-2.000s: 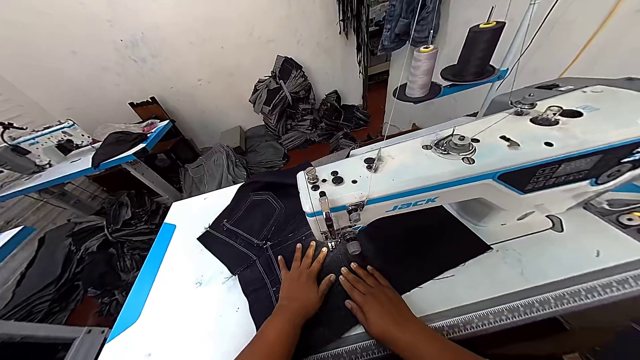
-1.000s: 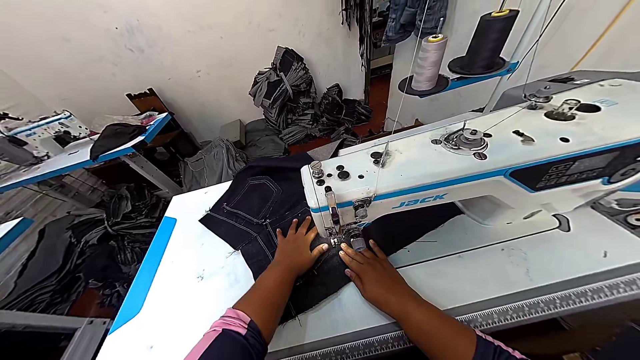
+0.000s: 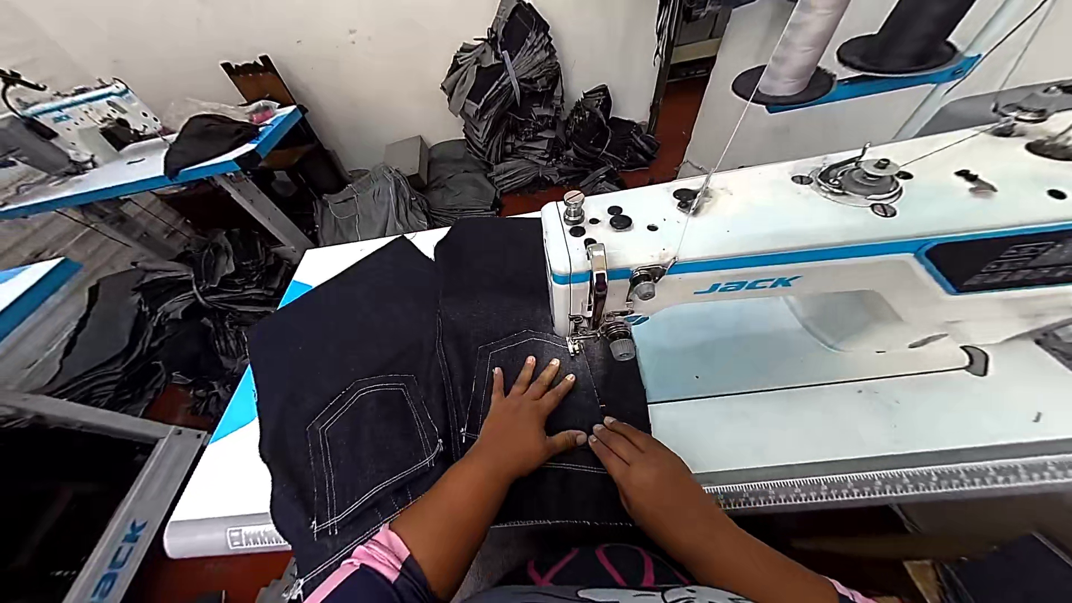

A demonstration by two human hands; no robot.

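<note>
Dark denim trouser panels [image 3: 360, 335] lie on the white sewing table [image 3: 720, 419], with two patch pockets outlined in pale stitching. My left hand [image 3: 519, 419] rests flat, fingers spread, on the right-hand pocket, just below the presser foot [image 3: 574, 344] of a white Jack sewing machine [image 3: 754, 251]. Beside it, my right hand [image 3: 641, 461] lies on the cloth near its right edge, fingers close together, thumb hidden. The pocket's upper right edge reaches the presser foot. The other pocket [image 3: 373, 452] lies left of my left forearm.
Thread cones [image 3: 804, 42] stand on a rack behind the machine. Bundled dark cloth pieces [image 3: 511, 92] are piled by the wall, with more cloth [image 3: 209, 293] heaped at left. A second sewing table [image 3: 201, 163] stands at back left. A ruler strip [image 3: 904, 484] runs along the front edge.
The denim has been turned and spread out, so both pockets now show, one under my left hand. Both hands have moved away from the needle area, toward me.
</note>
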